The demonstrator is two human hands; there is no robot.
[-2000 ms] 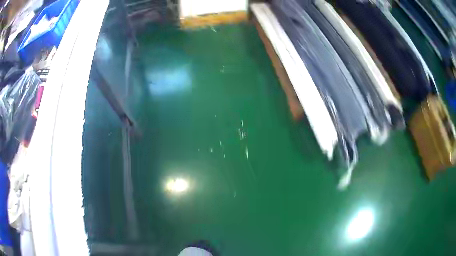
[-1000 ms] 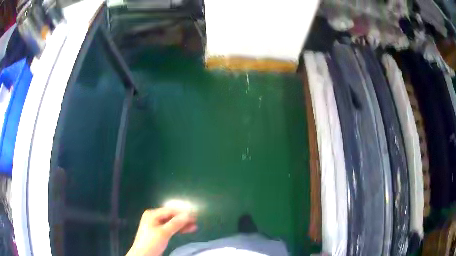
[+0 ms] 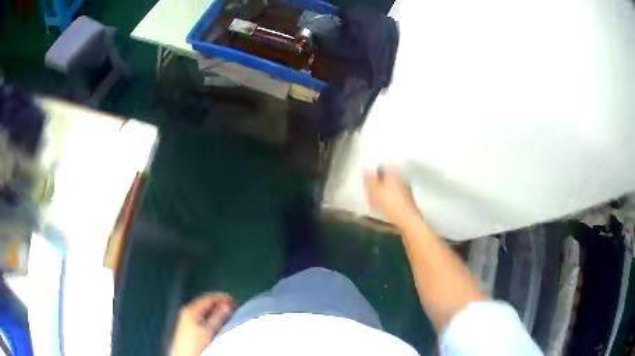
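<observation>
A large white surface [image 3: 529, 125] fills the upper right; whether it is a tabletop or a sheet is unclear. My right hand [image 3: 391, 198] is stretched forward over its near left edge, blurred, with a small dark spot at the fingertips. I cannot tell whether it touches or holds anything. My left hand [image 3: 202, 320] is low at the bottom left, beside my body, with its fingers curled. It is blurred, and whether it holds something cannot be told.
A white table [image 3: 87, 167] runs along the left. A blue tray [image 3: 257, 64] with metal and dark items stands at the top on a pale table [image 3: 163, 26]. A grey stool [image 3: 82, 45] is at the upper left. Wrapped fabric rolls [image 3: 532, 278] lie at the lower right. The floor [image 3: 216, 201] is green.
The view has moved forward to the white surface; the blue tray and stool have come into view. My right arm has appeared, reaching forward. My left hand stays low.
</observation>
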